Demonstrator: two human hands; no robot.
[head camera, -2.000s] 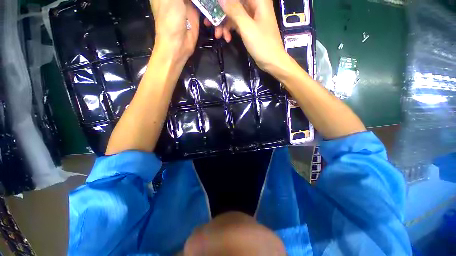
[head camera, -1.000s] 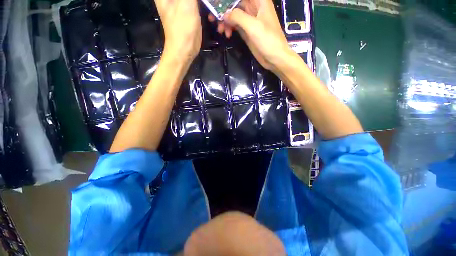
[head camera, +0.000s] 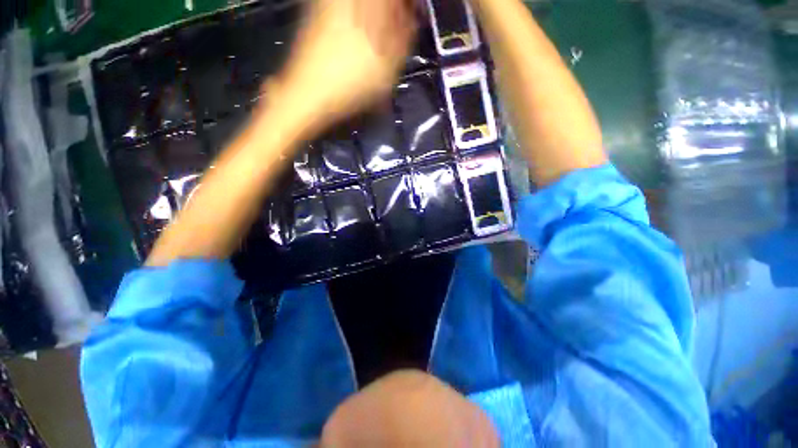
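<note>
A large glossy black blister tray (head camera: 254, 254) lies in front of me. Several white phone housings with dark windows, one of them the lowest housing (head camera: 486, 197), sit in a column of pockets at its right edge. My left hand (head camera: 363, 39) is blurred over the upper part of the tray; its fingers run toward the top edge and what it holds cannot be made out. My right forearm reaches up past the tray's right side, and my right hand is cut off by the top edge.
Crumpled whitish film (head camera: 39, 201) lies over dark trays at the left. A stack of clear trays (head camera: 722, 140) stands at the far right on the green mat (head camera: 612, 109). A brown surface (head camera: 52, 394) shows low at the left.
The housing with the green board, held in both hands before, is no longer visible. My right hand has gone up out of view; my left hand is blurred. The tray appears shifted left and tilted.
</note>
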